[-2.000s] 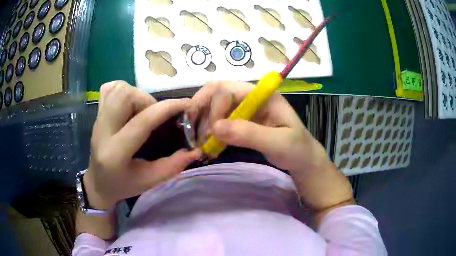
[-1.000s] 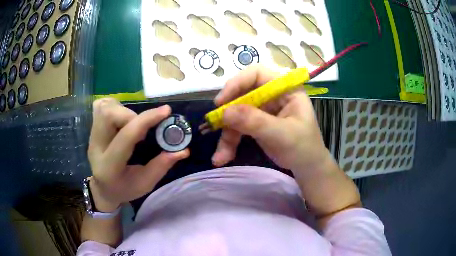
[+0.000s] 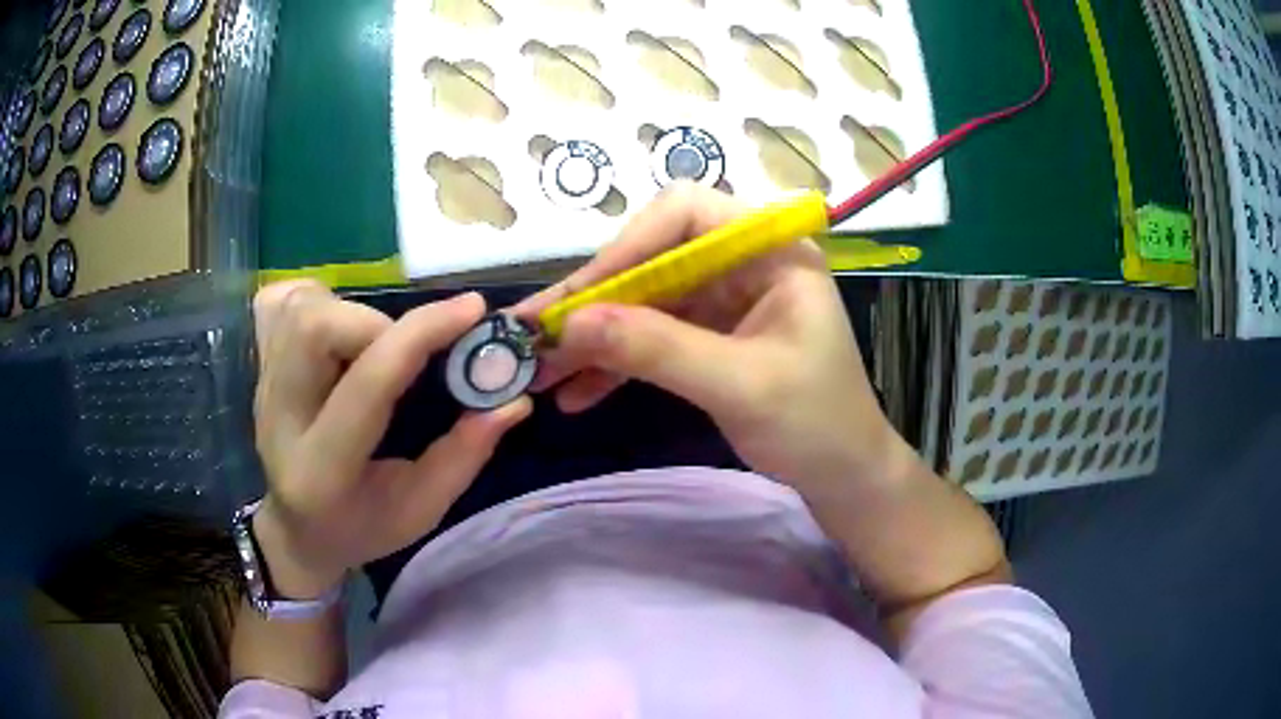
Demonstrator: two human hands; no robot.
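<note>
My left hand (image 3: 351, 436) holds a loudspeaker driver (image 3: 490, 368) by its rim between thumb and fingertip, its pale ring and silver centre facing me. My right hand (image 3: 745, 337) holds the yellow test probe (image 3: 688, 267). The probe's tip end is at the driver's upper right edge, where the fingers partly hide it. A red lead runs from the probe's far end to the upper right. The white foam tray (image 3: 422, 239) lies in front of me on the green table, with two drivers in its nearest row; the other cutouts in view hold none.
At the left, a clear blister tray (image 3: 225, 141) stands beside dark drivers on brown cardboard (image 3: 141, 225). Filled white foam trays (image 3: 1250, 169) are stacked at the far right. Empty foam trays (image 3: 1061, 386) stand low at the right. Clear empty trays (image 3: 148, 400) are low at the left.
The driver was first seen edge-on at the probe, then face-on and apart from it. Now the probe has moved left, back to the driver's edge.
</note>
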